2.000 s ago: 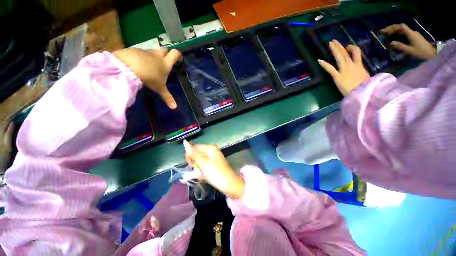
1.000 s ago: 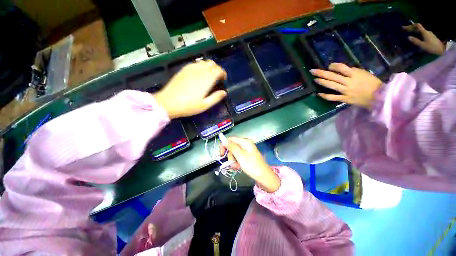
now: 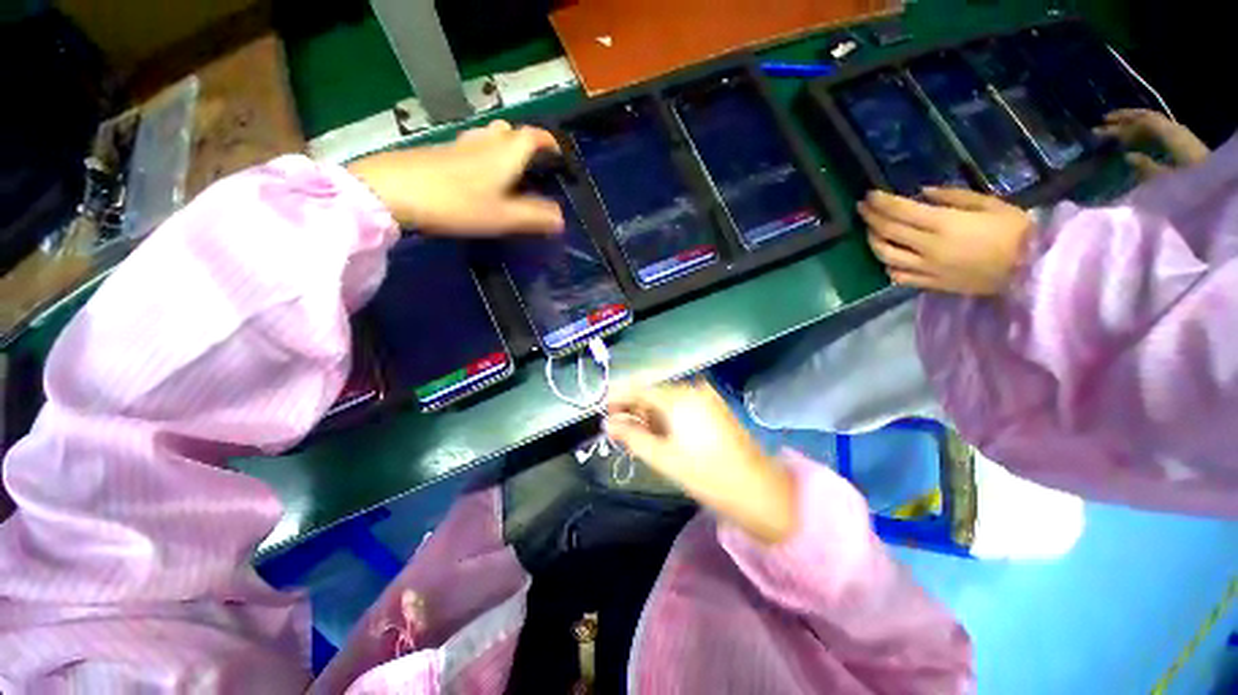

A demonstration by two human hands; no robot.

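A phone (image 3: 568, 278) with a lit strip at its bottom juts from the black tray (image 3: 831, 234) towards me. The white plug of wired earphones (image 3: 599, 350) is at its bottom edge. My right hand (image 3: 692, 441) is just below, its fingers closed on the thin cable, with a loop above and buds hanging below. My left hand (image 3: 469, 183) is over the phone's upper end, thumb and fingers apart; it hides part of the phone. Another phone (image 3: 441, 312) lies to the left with a green and red strip. Two more phones (image 3: 645, 190) lie to the right in the tray.
A neighbour's hands (image 3: 950, 238) are at a second phone tray (image 3: 869, 170) on the right. An orange-brown board (image 3: 706, 41), a blue pen (image 3: 797, 68) and a metal post (image 3: 421, 61) are at the back. A clear box (image 3: 147, 163) is back left.
My left hand moved right from the second phone to the third, then back slightly to its upper end. The third phone shifted towards me. The plug now sits at its edge; my right fingers are lower.
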